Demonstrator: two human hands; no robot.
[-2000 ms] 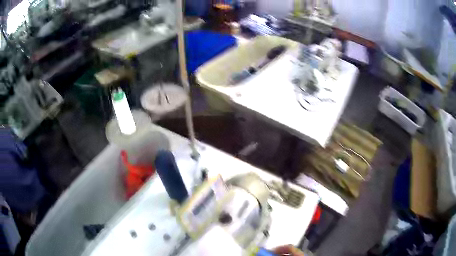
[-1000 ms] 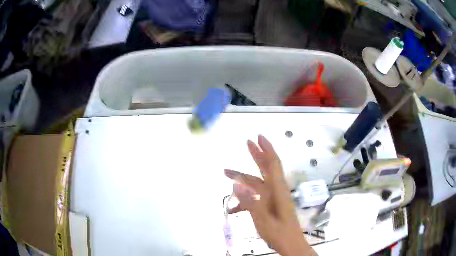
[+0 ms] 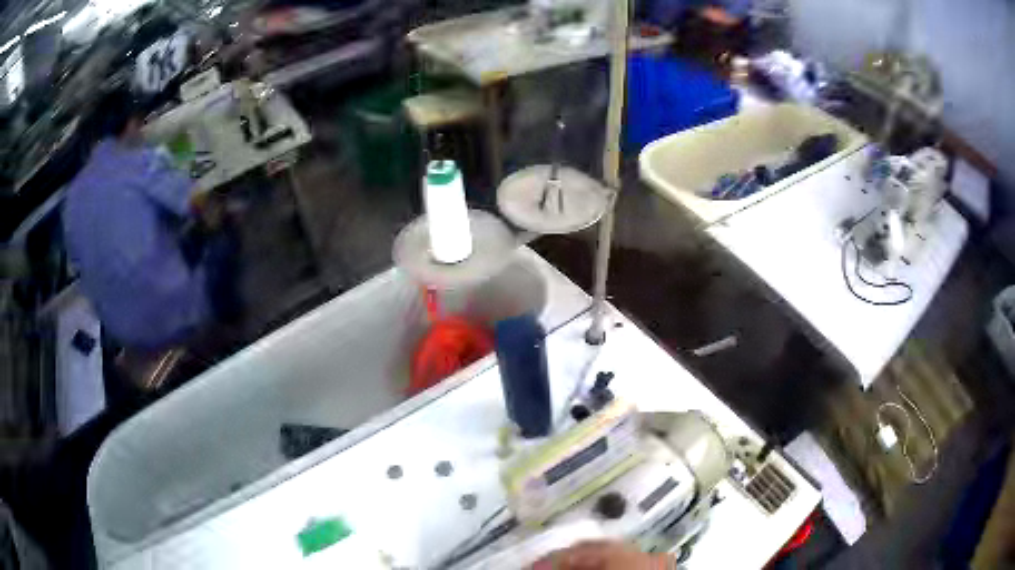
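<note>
My right hand (image 3: 610, 556) shows only as a small part at the bottom edge, by the sewing machine head; its fingers and any hold are hidden. My left hand is out of the picture. The machine (image 3: 662, 487) has a small beige control panel (image 3: 571, 460). A dark navy spool (image 3: 523, 376) stands upright behind the panel. On the thread stand, a white cone with a green top (image 3: 447, 214) stands on one round plate (image 3: 410, 255). The other plate (image 3: 532, 202) holds a bare spindle. A small green thing (image 3: 323, 534) lies on the white table (image 3: 445, 521).
The stand's pole (image 3: 609, 212) rises from the table's back edge. A white trough (image 3: 200, 429) behind the table holds a red plastic bag (image 3: 447, 354) and a dark scrap (image 3: 309, 439). A person in blue (image 3: 134, 245) sits at the left. A neighbouring machine table (image 3: 818, 273) is at the right.
The view has swung right from the tabletop back to the machine and stand. The spread hand is now mostly cut off below. The blue spool is out of view; a green thing shows on the table.
</note>
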